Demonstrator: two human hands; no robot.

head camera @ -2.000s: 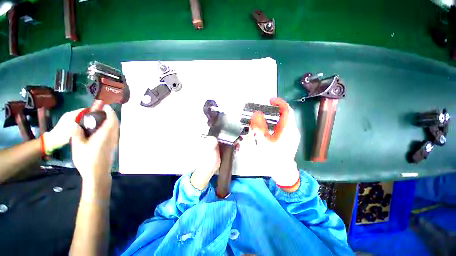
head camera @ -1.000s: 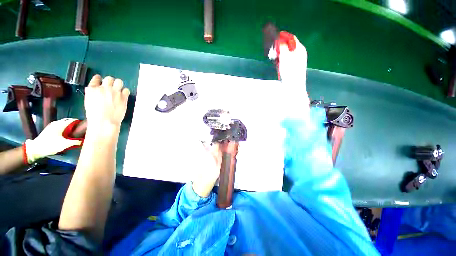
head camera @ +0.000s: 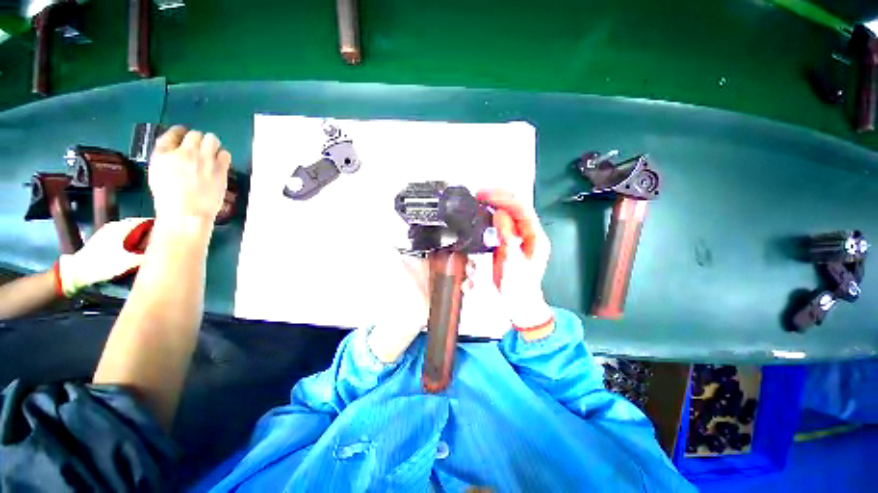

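Observation:
A brown handle unit (head camera: pixel 444 323) stands grip-down in front of me over the white work sheet (head camera: pixel 318 260). A brush roller (head camera: pixel 424 204) with silver strips sits at its head, on the left side. My left hand (head camera: pixel 406 289) is around the upper grip, partly hidden behind it. My right hand (head camera: pixel 520 252), in a glove with red-orange fingers, holds a dark side arm (head camera: pixel 464 217) against the head's right side. Its exact seating is hidden by the fingers. Another dark side arm (head camera: pixel 313 177) lies at the sheet's upper left.
A handle unit without roller (head camera: pixel 621 250) lies right of the sheet. Spare rollers and dark parts (head camera: pixel 836 250) lie far right. Another person's hands (head camera: pixel 188 178) work at left beside brown units (head camera: pixel 104 178). Handles lie on the green belt (head camera: pixel 433 58). A blue parts bin (head camera: pixel 685 424) is below right.
My right hand has come back from the belt with the dark side arm to the unit's head. Earlier, it held the roller, which is now at the head. The other person's unit has lowered.

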